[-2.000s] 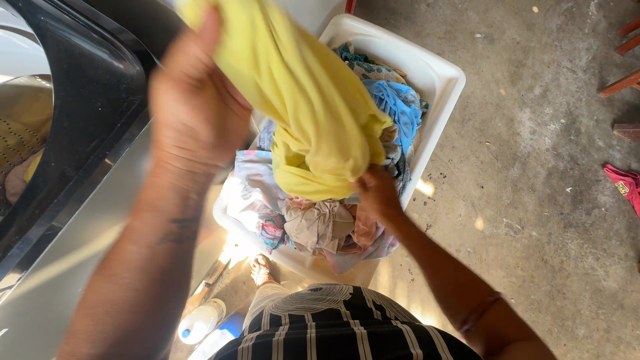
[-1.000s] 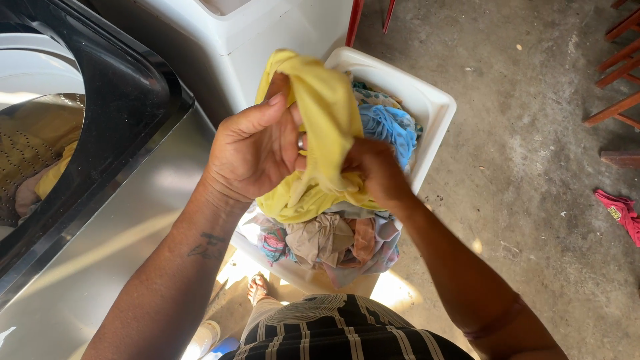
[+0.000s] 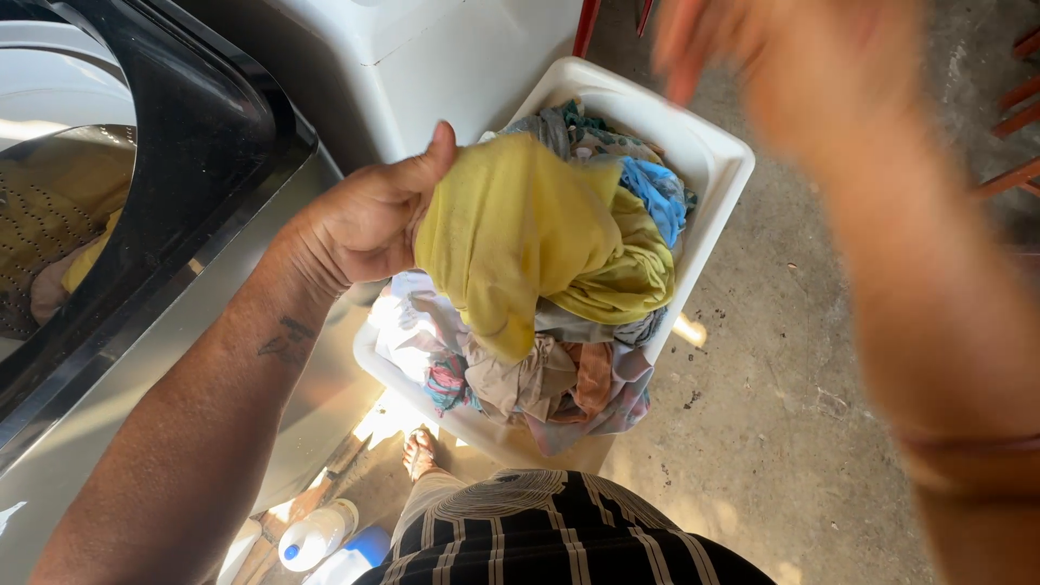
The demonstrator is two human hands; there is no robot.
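A yellow cloth garment (image 3: pixel 520 236) hangs from my left hand (image 3: pixel 382 215), whose thumb points up while the fingers are hidden behind the fabric. Below it, a white plastic tub (image 3: pixel 715 171) holds a heap of clothes, among them a blue piece (image 3: pixel 654 195), a beige one (image 3: pixel 520 378) and a brown one (image 3: pixel 591 378). Part of the yellow fabric lies over the heap. My right hand (image 3: pixel 788 49) is raised at the top right, away from the garment, and is blurred by motion; no cloth shows in it.
On the left stands a washing machine with a black top (image 3: pixel 195 106) and a perforated metal drum (image 3: pixel 57 219) holding laundry. A white appliance or basin (image 3: pixel 471 65) is behind the tub. Bottles (image 3: pixel 317 536) stand on the floor near my foot. Red furniture legs (image 3: pixel 1016 175) are at the right.
My right hand was at the yellow garment in both earlier frames; now it is off it and up to the right. My left hand still has the garment, which hangs more spread out.
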